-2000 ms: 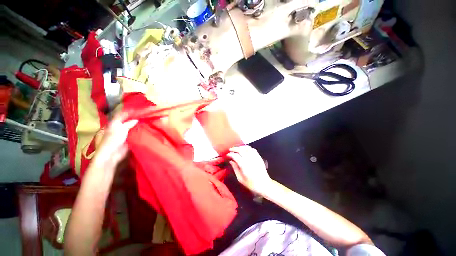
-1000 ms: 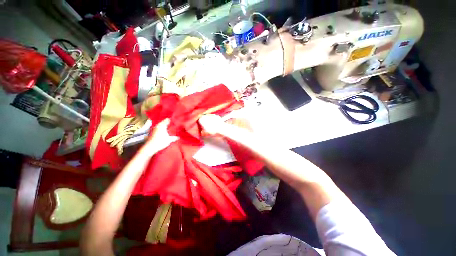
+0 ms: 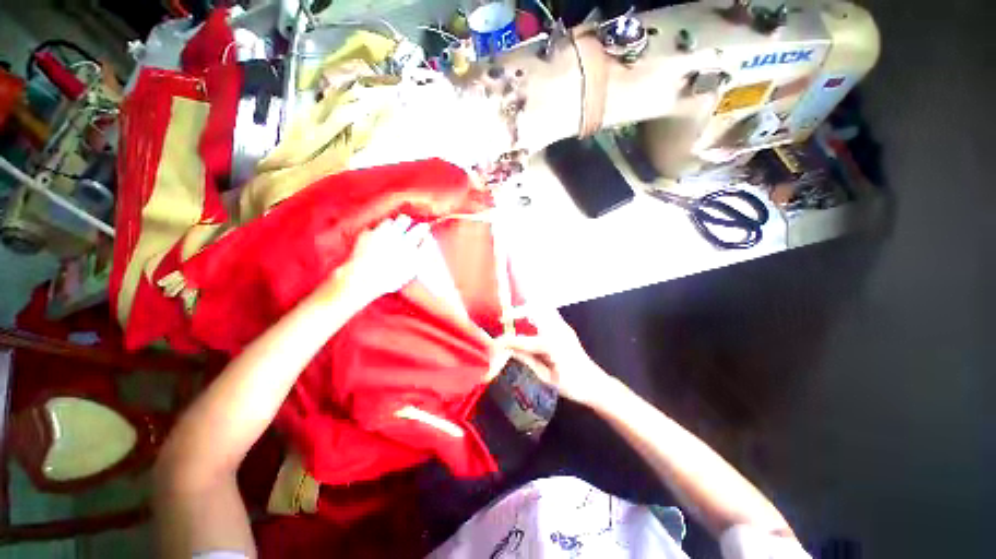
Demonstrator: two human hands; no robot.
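Observation:
A large red garment piece [image 3: 382, 360] lies bunched over the table edge and my lap, reaching up towards the left end of the sewing machine head. My left hand [image 3: 388, 253] rests on the red cloth with its fingers closed on it below the machine head. My right hand [image 3: 548, 352] pinches the edge of the red cloth, where a narrow pale strip [image 3: 504, 278] runs up towards the machine. The cream sewing machine [image 3: 655, 82] is marked JACK. Glare hides the needle area.
A black phone [image 3: 590, 177] and black-handled scissors [image 3: 728, 216] lie on the white table [image 3: 623, 257]. Red-and-tan panels [image 3: 169, 191] hang at the left. Tan strips [image 3: 311, 142] lie heaped behind the cloth. A wooden chair [image 3: 82, 437] stands at lower left.
My right hand has moved from the middle of the cloth to its right edge. My left hand has shifted up and right. The red cloth is spread wider to the left. The camera view has shifted.

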